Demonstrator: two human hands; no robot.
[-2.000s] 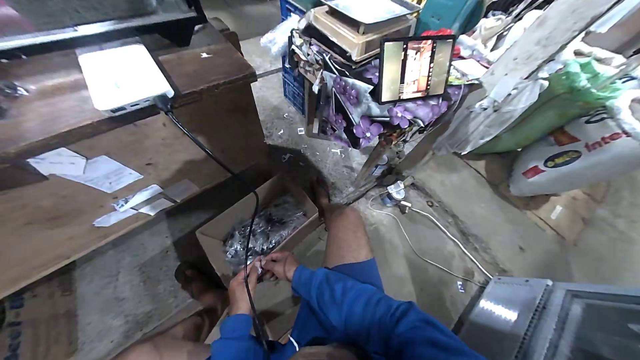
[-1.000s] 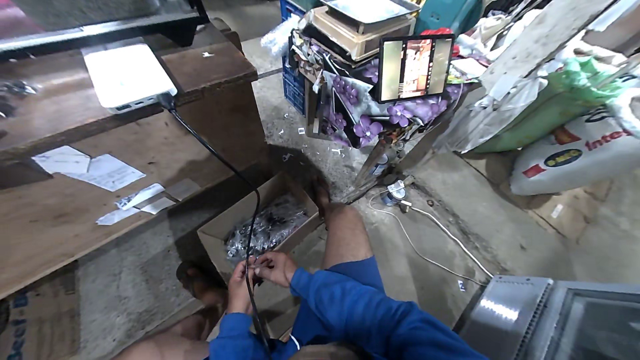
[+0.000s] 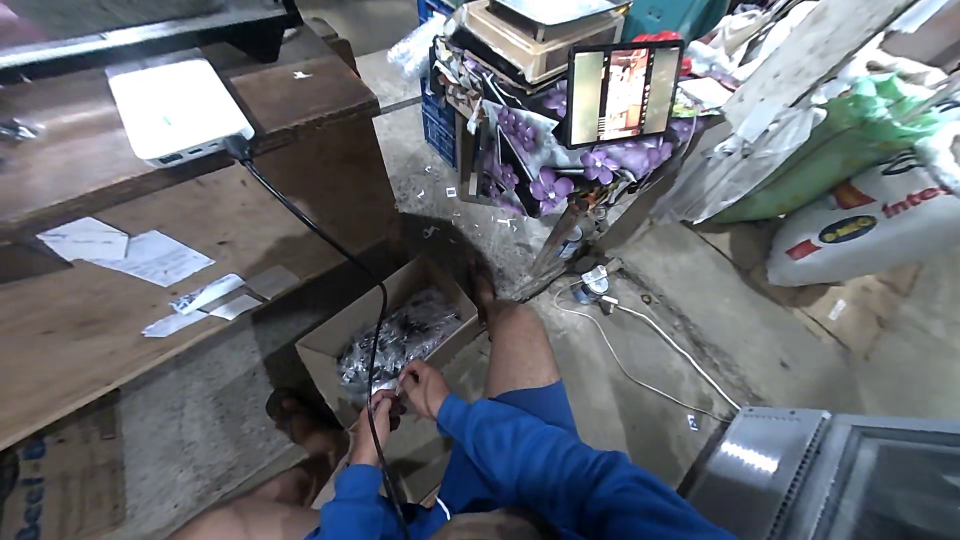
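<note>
My left hand (image 3: pixel 375 421) and my right hand (image 3: pixel 424 388) meet over the near edge of an open cardboard box (image 3: pixel 322 369). Between their fingertips is a small, pale, shiny piece (image 3: pixel 388 385), perhaps clear plastic; its exact kind is too small to tell. In the box lies a heap of small clear plastic packets (image 3: pixel 405 330) with dark contents. A black cable (image 3: pixel 381 315) hangs from a white power bank or similar device (image 3: pixel 180 109) and passes in front of the box and my left hand.
A wooden bench (image 3: pixel 315 172) with paper scraps on its side stands at left. A tablet (image 3: pixel 624 94) leans on a table with a flowered cover (image 3: pixel 551 187). White cords (image 3: pixel 637 382) cross the floor at right, near a grey metal appliance (image 3: pixel 757 480) and full sacks (image 3: pixel 855 225).
My right hand has shifted slightly at the box's near edge, and a pale, shiny piece shows more plainly between my fingers than one second ago. The box and cable look unmoved.
</note>
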